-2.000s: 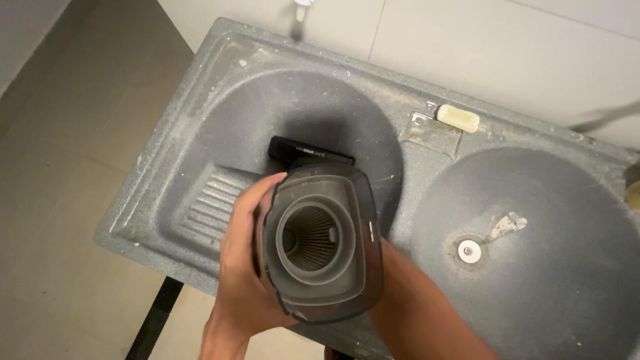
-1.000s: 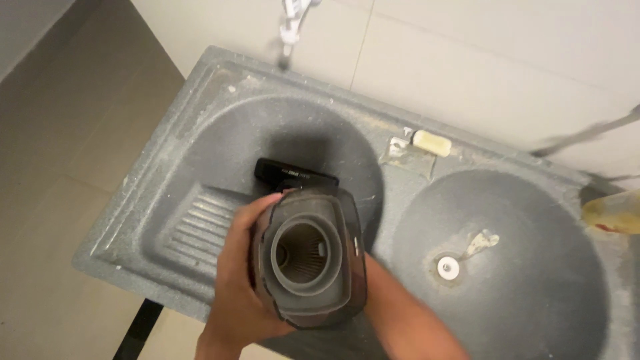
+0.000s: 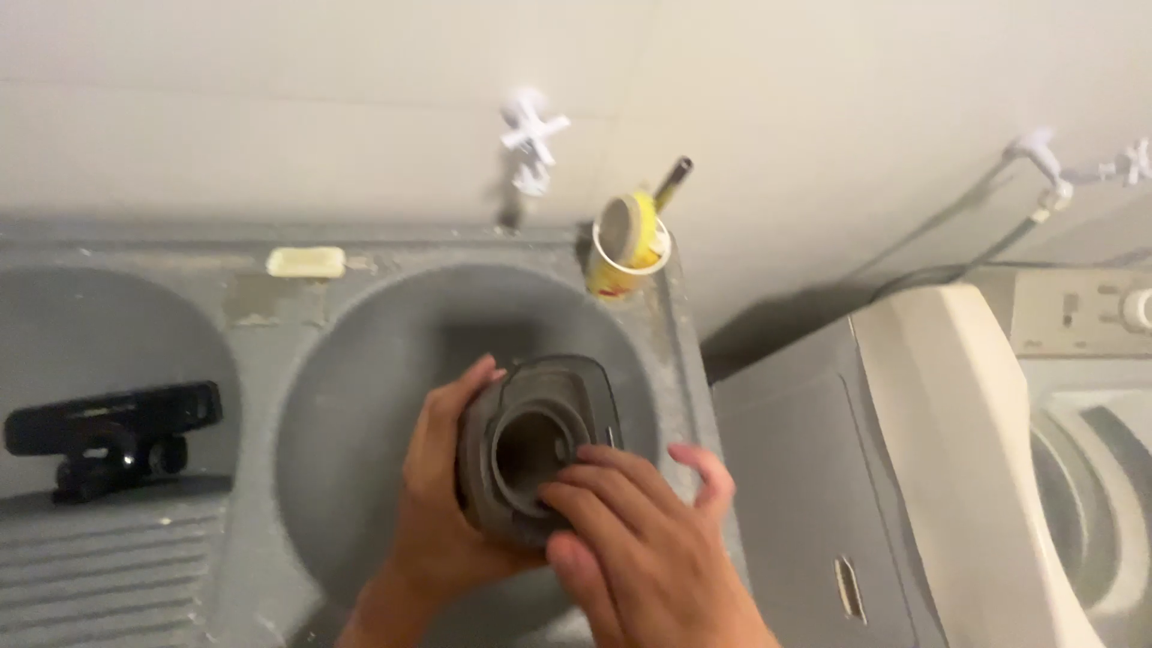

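A translucent grey vacuum dust cup (image 3: 589, 382) is held over the right basin of the grey double sink (image 3: 333, 396). My left hand (image 3: 450, 486) grips it from the left side. The fingertips of my right hand (image 3: 639, 531) rest at the round inner opening of the cup, with the thumb and little finger spread. The inside of the opening is dark. In the left basin lies a black vacuum floor head (image 3: 117, 418), left of my hands.
A yellow bar of soap (image 3: 306, 262) sits on the ledge between the basins. A cup with a yellow item and a brush-like handle (image 3: 621, 261) stands at the back right corner. White tap (image 3: 533, 135) on the wall. A washing machine (image 3: 1089, 450) stands right.
The dust cup has moved from the left basin to over the right one. My right hand has come round to the cup's opening. The view has swung to the right.
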